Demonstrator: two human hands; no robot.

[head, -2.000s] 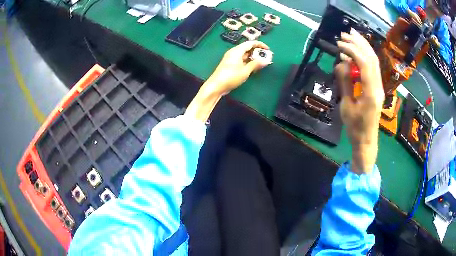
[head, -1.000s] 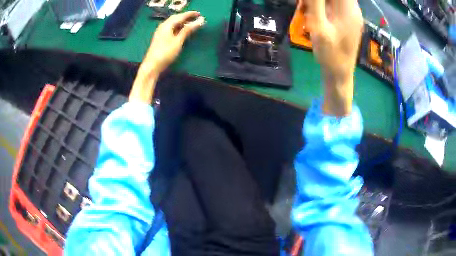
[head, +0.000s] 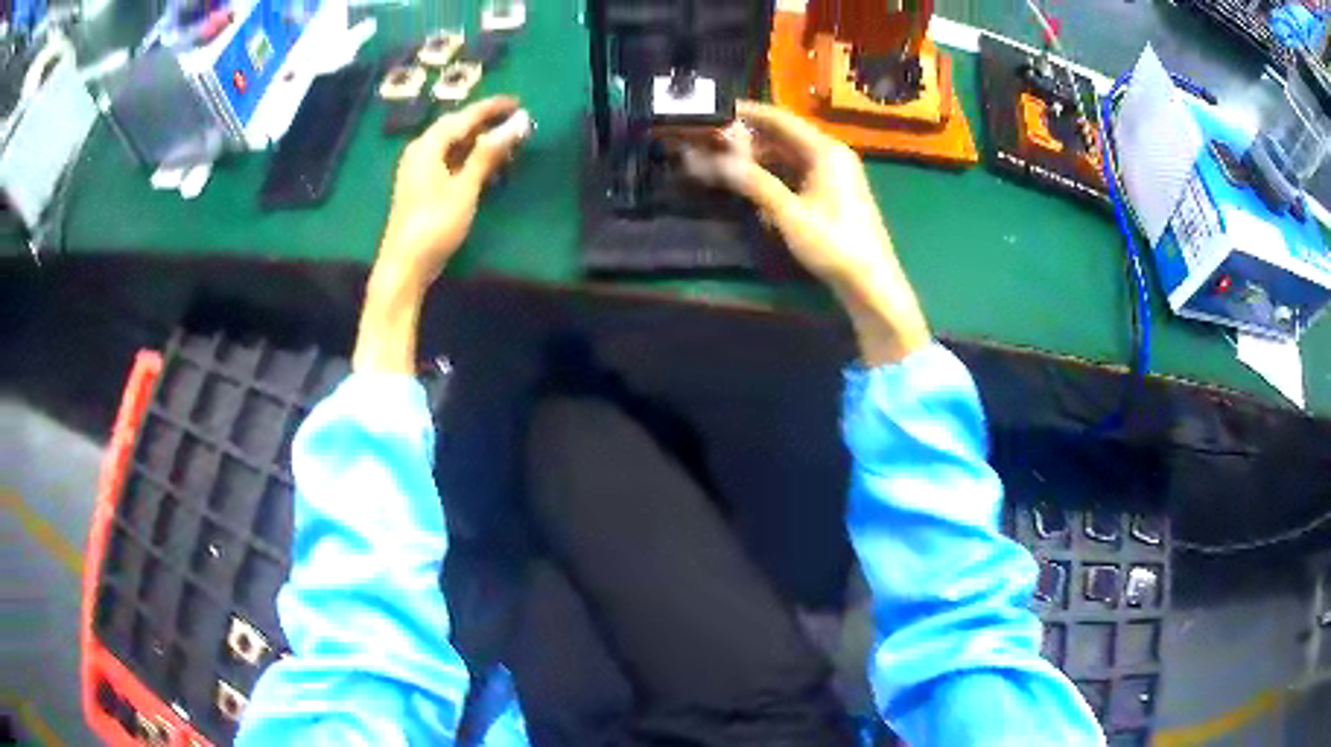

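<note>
My left hand (head: 434, 183) is above the green bench, left of the black press fixture (head: 664, 241). A small pale piece, seemingly a camera module (head: 514, 126), shows between its thumb and fingertips. My right hand (head: 820, 202) reaches in from the right to the press's low nest. Its blurred fingertips cover part of the nest, so whether they hold a part is unclear. A white square block (head: 683, 97) sits just above the nest. The red handle is not visible.
Loose modules (head: 404, 80) and a black slab (head: 310, 143) lie back left. An orange fixture (head: 893, 129), small black fixture (head: 1048, 124), blue cable (head: 1136, 277) and blue-and-white box (head: 1241, 248) stand right. Gridded trays flank my legs: left (head: 99, 584), right (head: 1092, 620).
The view has turned, bringing the right tray into sight. My right hand has left the raised handle area and come down to the nest. My left hand stays left of the press, its fingers still pinched.
</note>
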